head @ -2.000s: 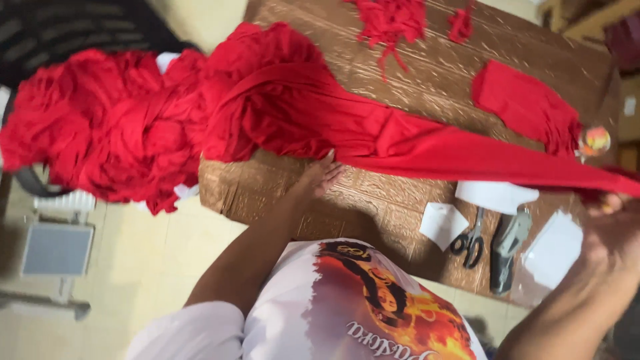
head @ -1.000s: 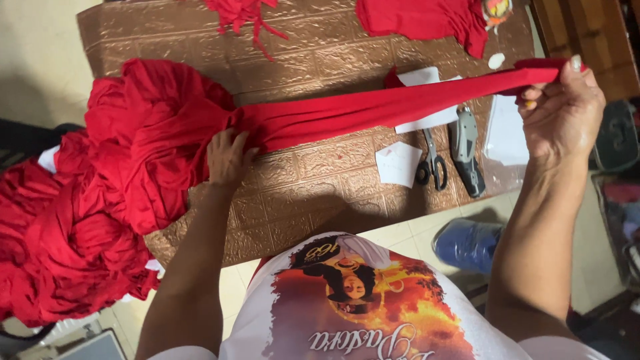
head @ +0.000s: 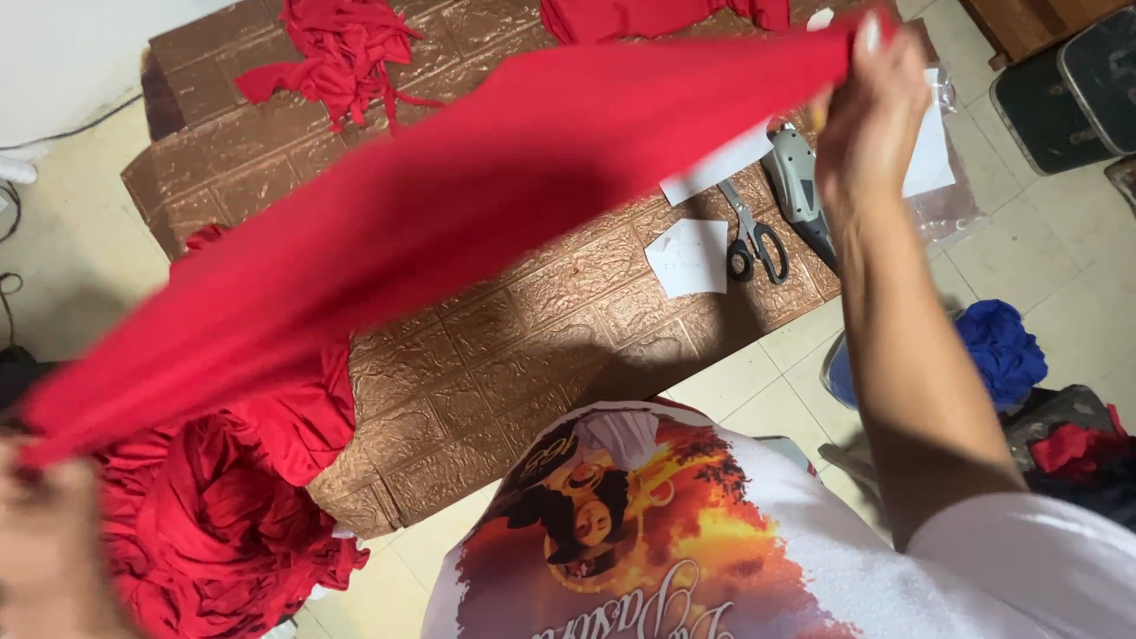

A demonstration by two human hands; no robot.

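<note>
A long piece of red fabric point(head: 461, 186) is stretched slantwise above the table, blurred by motion. My left hand point(head: 53, 532), blurred at the lower left edge, grips one end. My right hand point(head: 874, 115) holds the other end at the upper right, above the table's right part. Below the stretched cloth, at the left, lies a large crumpled heap of red fabric point(head: 231, 515), partly over the table's corner. Scissors with black handles point(head: 754, 244) and a grey and black handheld tool point(head: 796, 182) rest on the table near my right forearm.
The table point(head: 444, 382) has a brown brick-patterned cover. Red fabric strips point(head: 351, 53) and another red piece point(head: 621, 18) lie at its far side. Paper pieces point(head: 692, 257) sit by the scissors. Blue cloth point(head: 1003, 351) and a dark container point(head: 1056, 106) stand at the right.
My left hand has left the fabric heap and moved out to the lower left with the cloth's end. The strip, narrow and low over the table before, is now spread wide and raised.
</note>
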